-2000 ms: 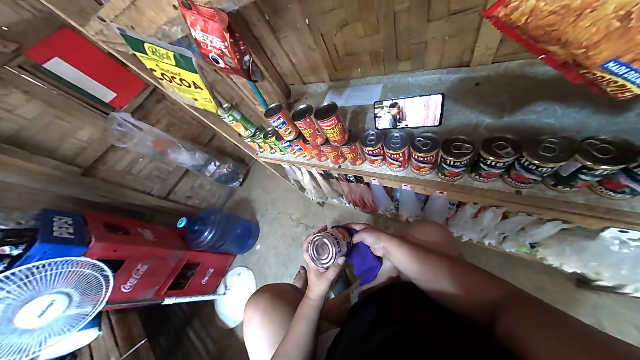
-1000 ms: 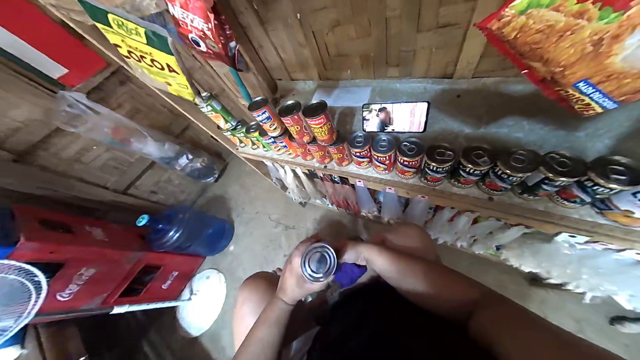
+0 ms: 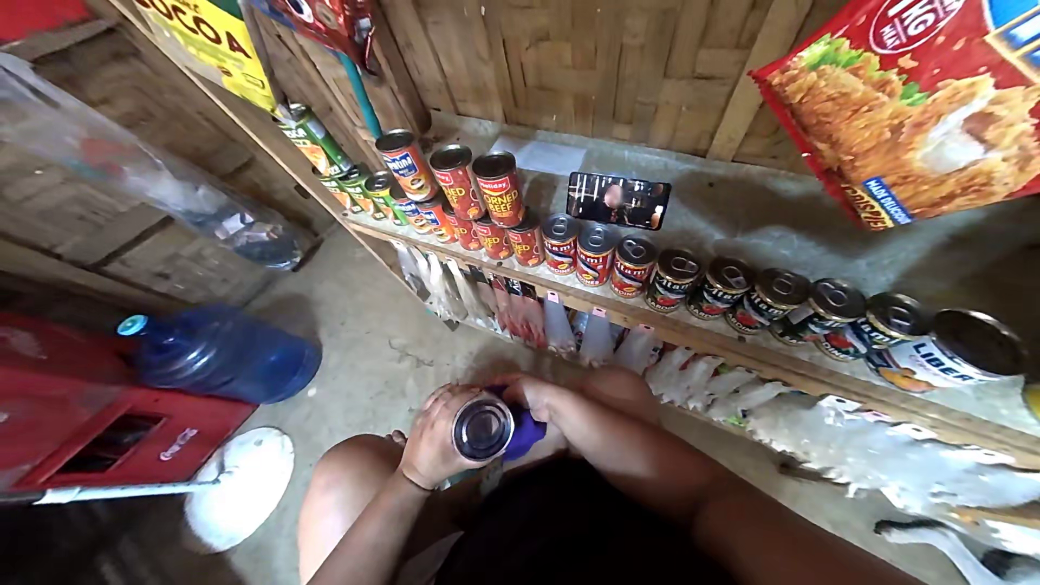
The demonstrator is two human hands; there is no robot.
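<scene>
My left hand [image 3: 436,436] is wrapped around a metal food can [image 3: 483,427], whose round end faces up toward the camera. My right hand [image 3: 524,396] holds a purple cloth [image 3: 526,435] against the can's right side; the hand's fingertips are partly hidden behind the can and cloth. Both hands are low over my lap. Beyond them, a wooden shelf [image 3: 715,345] bears corned beef cans [image 3: 499,191], some stacked in two layers, and a row of sardine cans [image 3: 595,255]. A larger Libby's-type can [image 3: 946,353] stands at the row's right end.
A lit phone [image 3: 619,201] leans behind the cans. Small plastic bags [image 3: 597,337] hang under the shelf edge. A large food packet [image 3: 918,114] hangs upper right. At left are a blue water jug [image 3: 227,353], red crates [image 3: 97,406] and a white round fan base [image 3: 240,487].
The can has tilted in my left hand, and its round end shows at a different angle. Both hands remain together at my lap with the can and cloth. The view has shifted.
</scene>
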